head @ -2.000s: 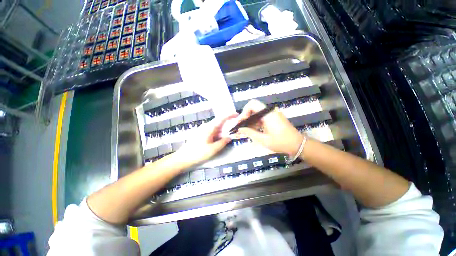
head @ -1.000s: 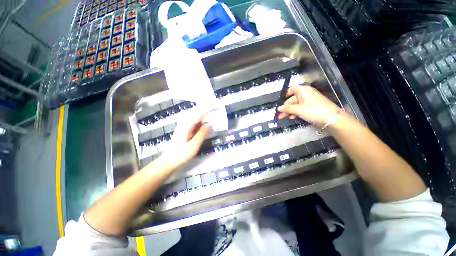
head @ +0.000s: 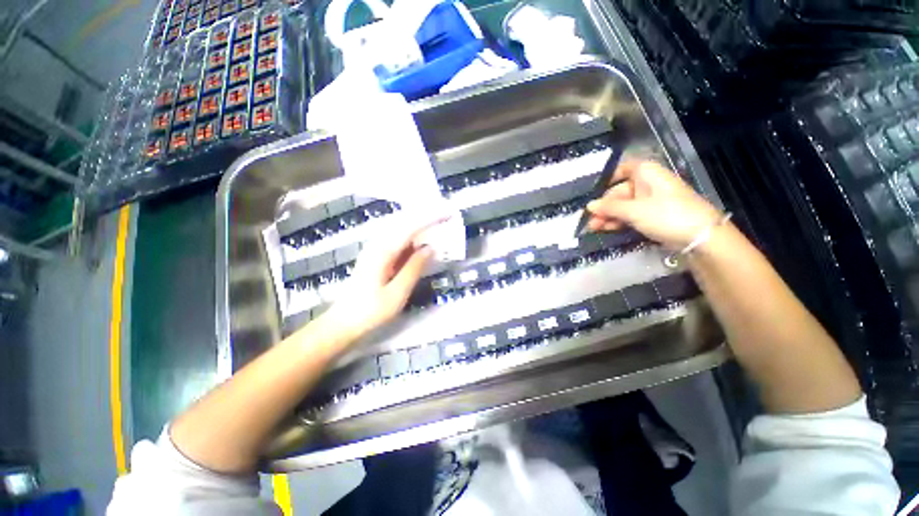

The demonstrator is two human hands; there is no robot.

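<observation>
Rows of black components (head: pixel 489 343) with pins lie in the steel tray (head: pixel 484 411) between pale liner strips. Several in the nearest row and in the row behind it bear small white labels (head: pixel 515 332). My left hand (head: pixel 388 274) holds the end of the white backing strip (head: pixel 388 151), which trails over the tray's far edge. My right hand (head: pixel 645 207) grips dark tweezers (head: pixel 603 191). Their tip is at a white label (head: pixel 569 243) at the second row from me, right of the labelled blocks. Whether the label touches a block is too blurred to tell.
Clear blister trays (head: pixel 207 121) with orange-red parts are stacked at far left. A blue-and-white bundle (head: pixel 433 45) and crumpled white paper (head: pixel 544 35) lie beyond the tray. Black blister trays (head: pixel 796 191) stand at right, with a filled blister tray (head: pixel 877 141).
My right hand has moved from beside my left hand out to the right with the tweezers, and in the last second slightly further right. My left hand still holds the strip.
</observation>
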